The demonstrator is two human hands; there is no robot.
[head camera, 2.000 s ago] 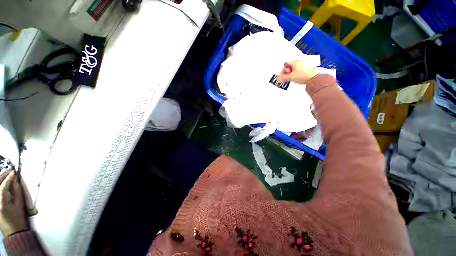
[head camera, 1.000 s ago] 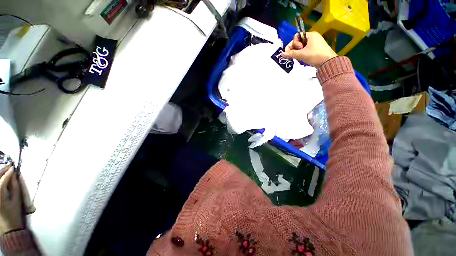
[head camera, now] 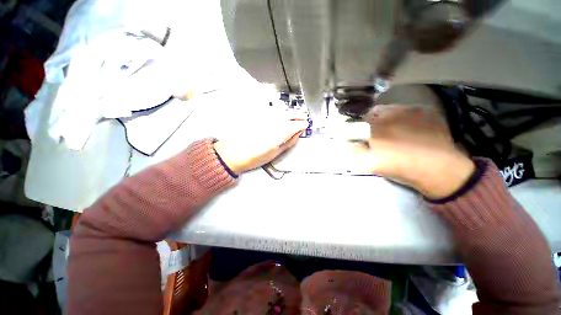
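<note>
A bright, overexposed white fabric piece with a thin dark edge lies under the sewing machine head. The dark edging curls into a small loop beside my left wrist. My left hand has its fingertips together on the fabric, just left of the needle area. My right hand is at the fabric's right side, blurred. Its fingers are partly hidden behind a cream cylinder and the machine. I cannot tell what it holds. No snips can be made out. Glare washes out the needle area.
A heap of white fabric with dark-edged parts lies at the left. Black-handled scissors and a black label with white lettering lie right of my right hand. A measuring scale runs along the table's front edge.
The view has swung from the blue basket to the machine. My right hand, which held a black label and snips over the basket, is now at the machine beside my left hand.
</note>
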